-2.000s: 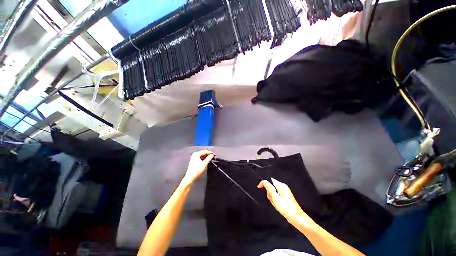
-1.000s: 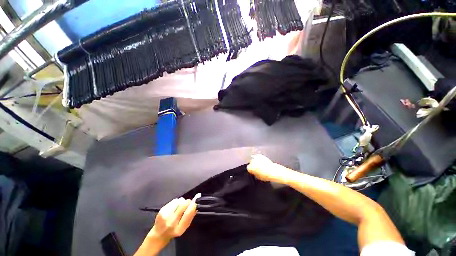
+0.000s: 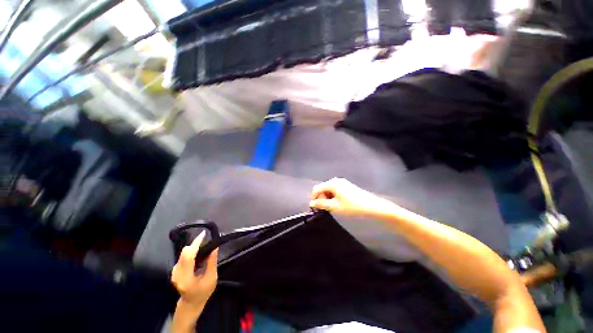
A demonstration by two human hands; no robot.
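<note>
A black garment (image 3: 292, 273) hangs over the front of the grey ironing table (image 3: 221, 188), its top edge pulled taut between my hands. My right hand (image 3: 330, 197) pinches that edge near the middle of the view. My left hand (image 3: 197, 263) is at the lower left, closed around a black hanger (image 3: 188, 227) and the edge's other end. The hanger's curved hook stands above the fingers. A pale line runs along the stretched edge. The image is blurred, so how the garment sits on the hanger cannot be told.
A crumpled black garment pile (image 3: 448, 120) lies at the back right. A blue block (image 3: 270, 140) stands behind the pad. The iron's wooden handle (image 3: 538, 274) and a yellow hose (image 3: 538, 156) are at the right. A dense row of black hanging items (image 3: 273, 42) spans the top.
My left hand has moved left with the hanger, whose hook now points up. The garment's edge, slack a second ago, is stretched between both hands. The view has shifted.
</note>
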